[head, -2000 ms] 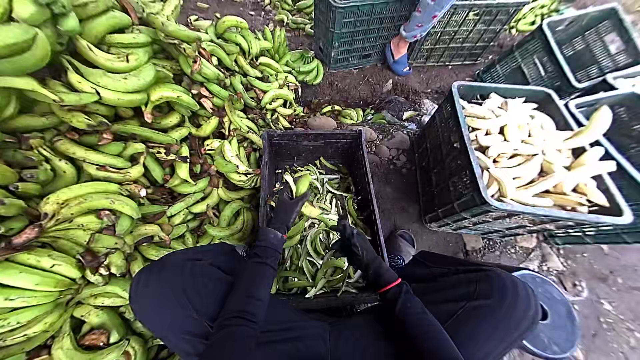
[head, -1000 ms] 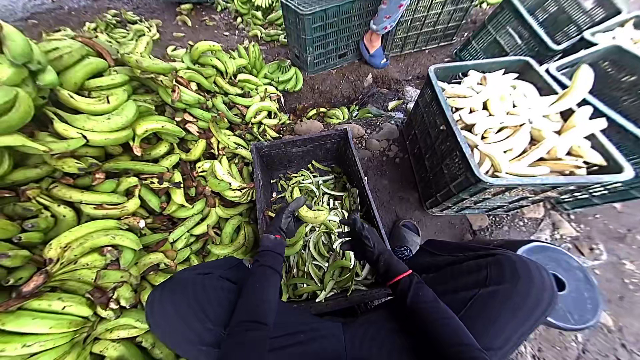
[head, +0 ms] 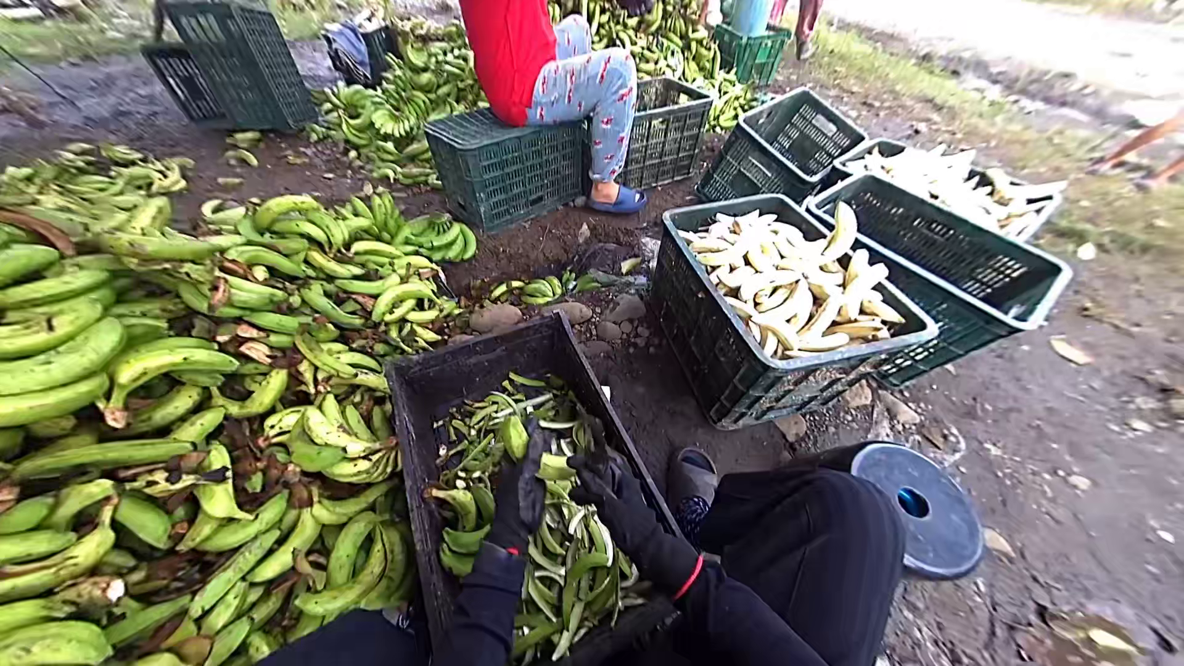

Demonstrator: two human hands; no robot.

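Observation:
Both my hands are in black gloves above a dark crate (head: 416,462) that holds green plantain peels (head: 578,555). My left hand (head: 520,490) has its fingers around a green plantain (head: 514,438). Close to its right, my right hand (head: 615,495) is bent toward a pale green piece (head: 556,467) between the hands; whether it grips that piece or a tool is hidden. More unpeeled plantains (head: 461,532) lie in the crate's left side, by my left wrist.
Green plantains (head: 194,444) are heaped at left. A crate (head: 717,370) of peeled plantains (head: 795,287) stands at right, beside another crate (head: 962,250). A person (head: 573,83) sits on an upturned crate (head: 504,171) ahead. A round plastic stool (head: 925,518) is beside my knee.
The view has tilted up and shows more of the seated person. My hands remain over the peel crate and have come closer together since one second ago.

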